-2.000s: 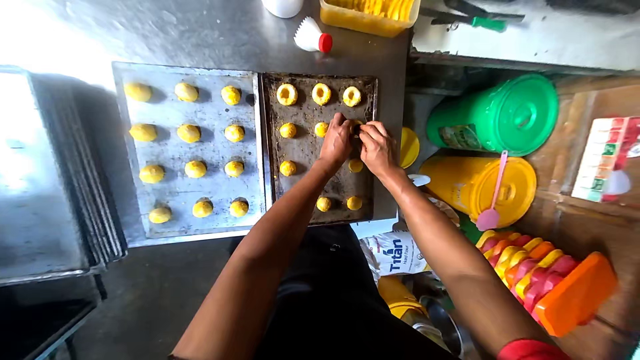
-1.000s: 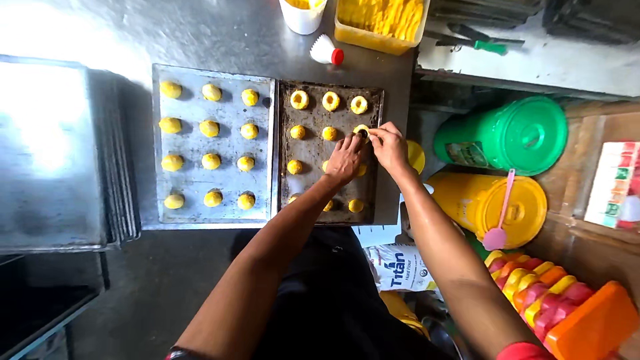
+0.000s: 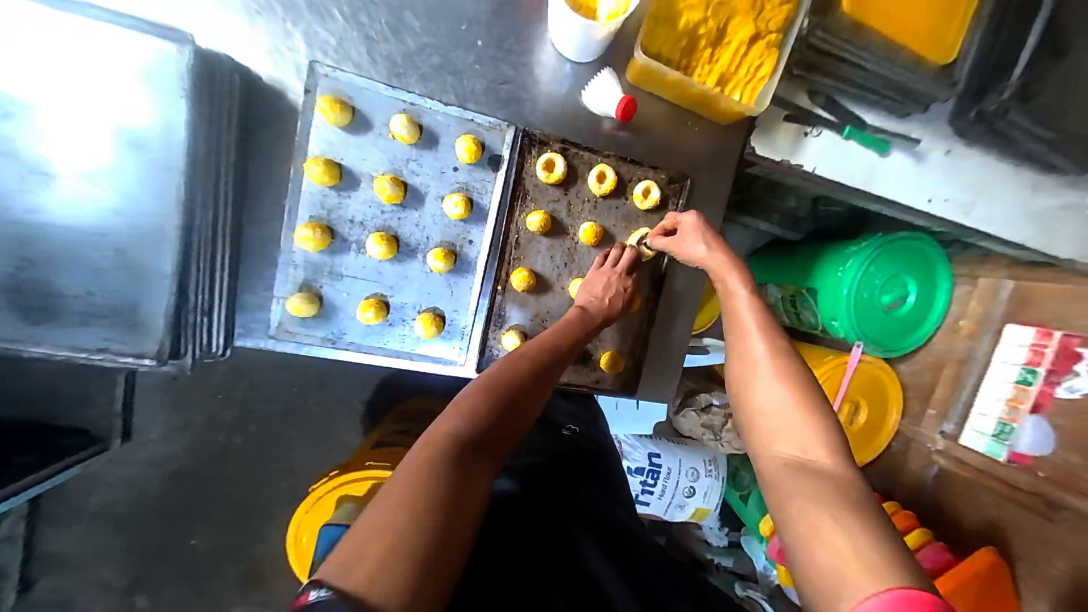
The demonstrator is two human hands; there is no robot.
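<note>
A dark metal baking tray (image 3: 557, 255) holds yellow dough pieces. Its top row has three dough rings (image 3: 602, 179) with hollow centres; below them sit round dough balls (image 3: 538, 222). At the right end of the second row, both hands touch another opened dough piece (image 3: 638, 242). My left hand (image 3: 609, 283) reaches over the tray, its fingertips at that piece's lower left edge. My right hand (image 3: 685, 239) pinches at its right side with thumb and forefinger. A lighter metal tray (image 3: 348, 263) beside it carries several rows of dough balls (image 3: 389, 189).
Stacked metal trays (image 3: 89, 187) stand at left. Behind are a white tub (image 3: 586, 32), a brush with a red cap (image 3: 605, 95) and a plastic container of yellow dough or filling (image 3: 659, 83). Green (image 3: 897, 293) and yellow (image 3: 875, 408) lidded buckets lie beyond the right table edge.
Both hands stay at the second row's right-end piece, which now shows a pale ring shape. The view has tilted and shifted.
</note>
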